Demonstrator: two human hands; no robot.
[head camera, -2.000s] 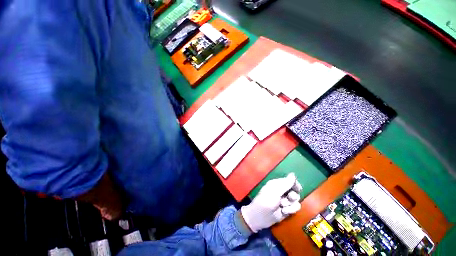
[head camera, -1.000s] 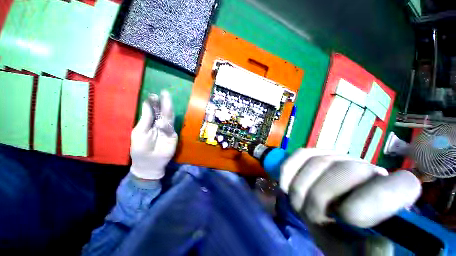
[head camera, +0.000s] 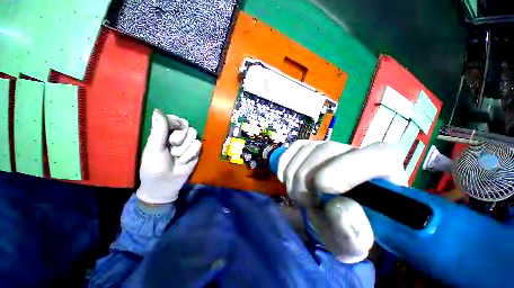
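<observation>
My right hand (head camera: 338, 185), in a white glove, grips the blue electric screwdriver (head camera: 445, 225). The screwdriver's nose is over the lower part of the circuit board (head camera: 265, 126); its tip is not clear. The board has yellow blocks at its lower left and a silver-white heat sink (head camera: 284, 90) along its upper edge. It lies on the orange-brown fixture (head camera: 225, 104). My left hand (head camera: 171, 160), also gloved, is left of the fixture over the green mat, its fingers curled in. Whether it holds something small between the fingertips I cannot tell.
A black tray of screws (head camera: 177, 31) is at the upper left. Pale green sheets (head camera: 62, 129) lie on a red panel (head camera: 115, 112) at left. Pale strips lie on another red panel (head camera: 375, 93) at right. A blue marker (head camera: 331, 127) is beside the fixture. A fan (head camera: 486, 169) stands far right.
The screwdriver and my right hand have moved left over the board, and more of the blue body shows. My left hand's fingers have curled in from a more raised pose.
</observation>
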